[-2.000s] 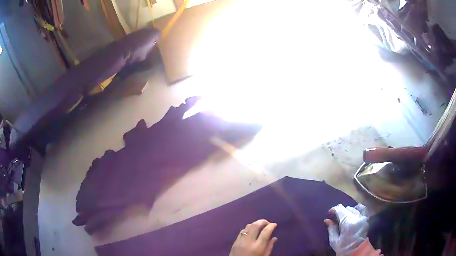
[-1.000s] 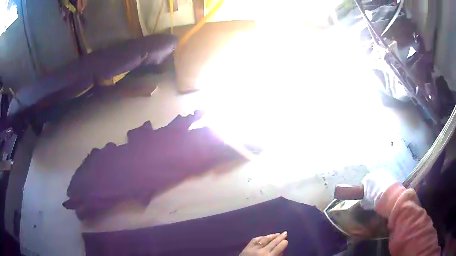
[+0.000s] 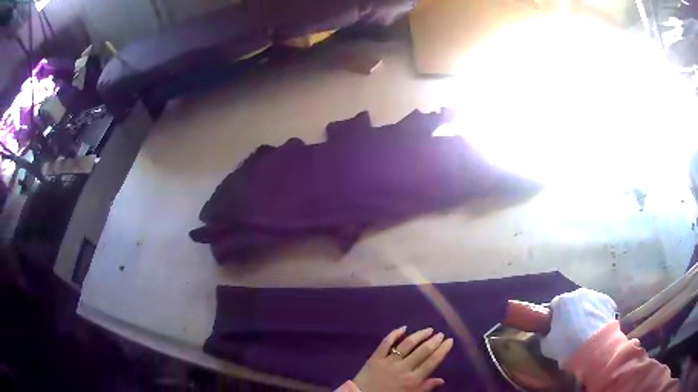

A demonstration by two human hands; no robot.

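A dark purple garment piece (image 3: 306,318) lies flat along the near table edge. My bare left hand (image 3: 406,361), with a ring, lies on it with the fingers extended, just left of the iron. My right hand (image 3: 582,325), in a white glove, is shut on the red-brown handle of the steam iron (image 3: 524,356). The iron is over the right part of the piece, its pointed end to the left. Its lower part is cut off by the frame's bottom edge.
A ruffled heap of dark pieces (image 3: 337,180) lies mid-table. A long padded dark board (image 3: 229,46) and a small brown block (image 3: 361,63) are at the far side. A pale hose (image 3: 666,302) runs off right. Glare hides the table's far right. Cluttered machinery stands at left.
My right hand has gone from the cloth to the iron's handle, and the iron has moved left onto the piece. My left hand has spread flatter. The view has turned left and down.
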